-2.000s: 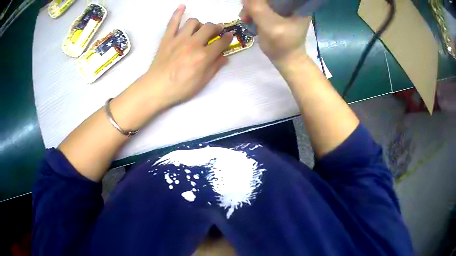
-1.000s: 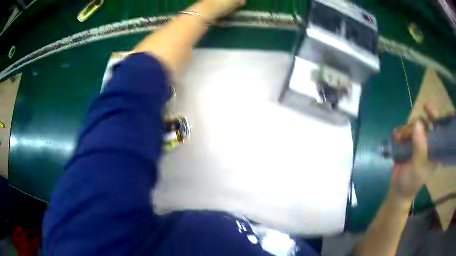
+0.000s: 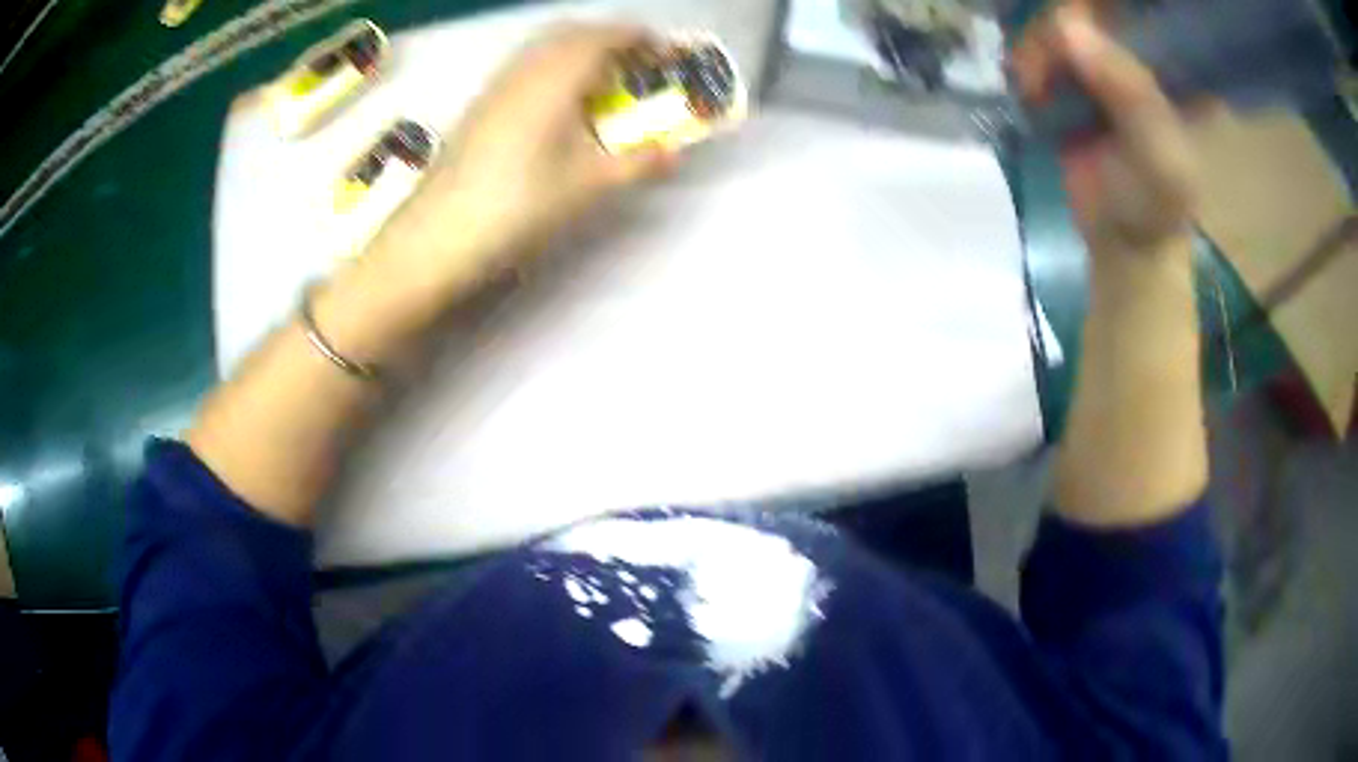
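My left hand holds a housing half by its left end and side, over the upper middle of the white mat. A yellow battery and a dark circuit board show in it. My right hand is wrapped around the grey electric screwdriver at the upper right, clear of the unit; the bit tip cannot be made out. Two more filled housing halves, one at the upper left and one nearer my left wrist, lie on the mat. The picture is blurred.
The white mat lies on the green bench. The screw feeder stands at the top, cut off by the frame edge. A brown cardboard sheet lies at the right. A pale worn strip crosses the upper left.
My left hand has come back from the far side of the bench and now holds a housing half near the feeder. My right hand with the screwdriver has moved up and inward. The view has shifted.
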